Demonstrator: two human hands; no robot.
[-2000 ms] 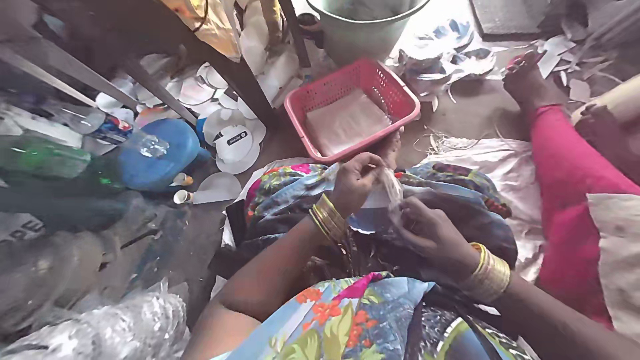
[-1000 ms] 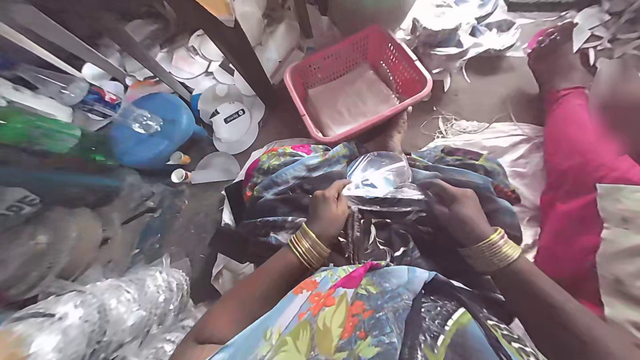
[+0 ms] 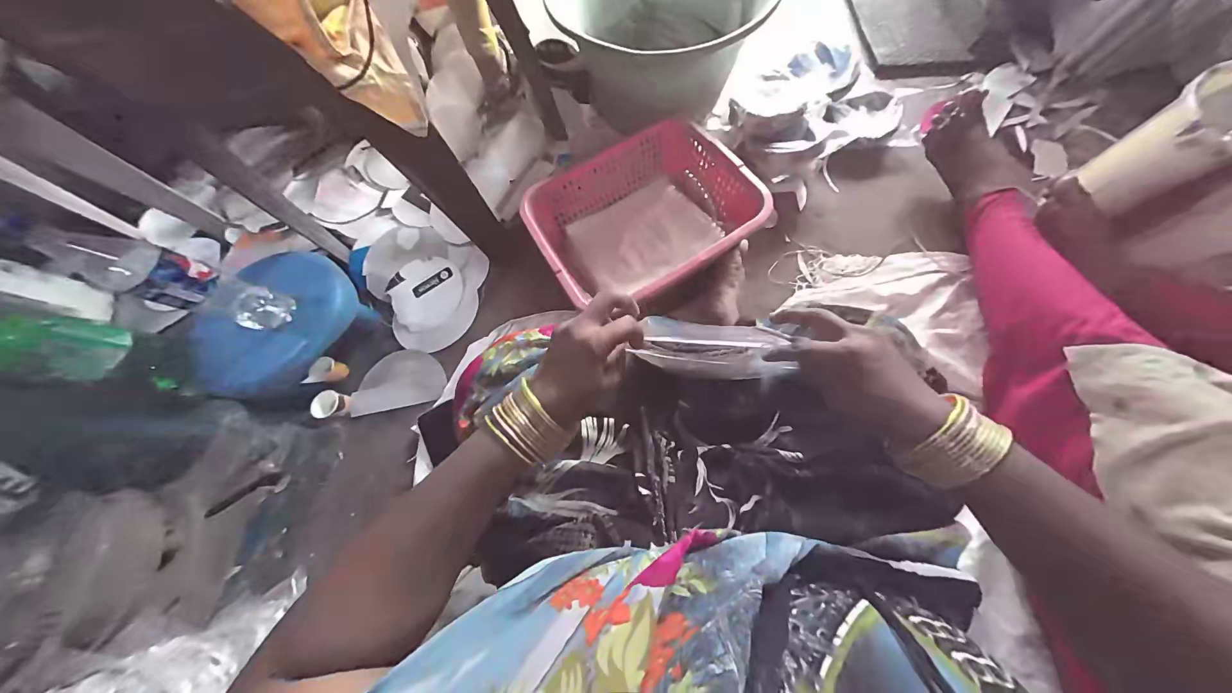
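Above my lap, my left hand (image 3: 587,361) pinches one end of a clear plastic piece (image 3: 707,348). My right hand (image 3: 857,371) grips its other end, so it spans the gap between them. Whether it is a bag or a thin sheet I cannot tell. Both wrists wear gold-coloured bangles. Just beyond my hands a pink perforated plastic basket (image 3: 549,241) rests on the floor, with a flat pale sheet (image 3: 645,236) lying in it. Dark cloth with thin white scraps (image 3: 712,491) covers my lap.
White round cut pieces (image 3: 423,289) and a blue plastic object (image 3: 274,322) lie at the left, by a slanted dark post. A pale bucket (image 3: 664,72) stands behind the basket. At the right is another person's leg in pink (image 3: 1039,318), beside pale sacking (image 3: 1155,433) and a yellowish tube (image 3: 1155,144).
One second ago the clear plastic was spread upward between my hands; now it is a narrow band held across. Two seconds ago my hands were closer together, with the plastic bunched between them.
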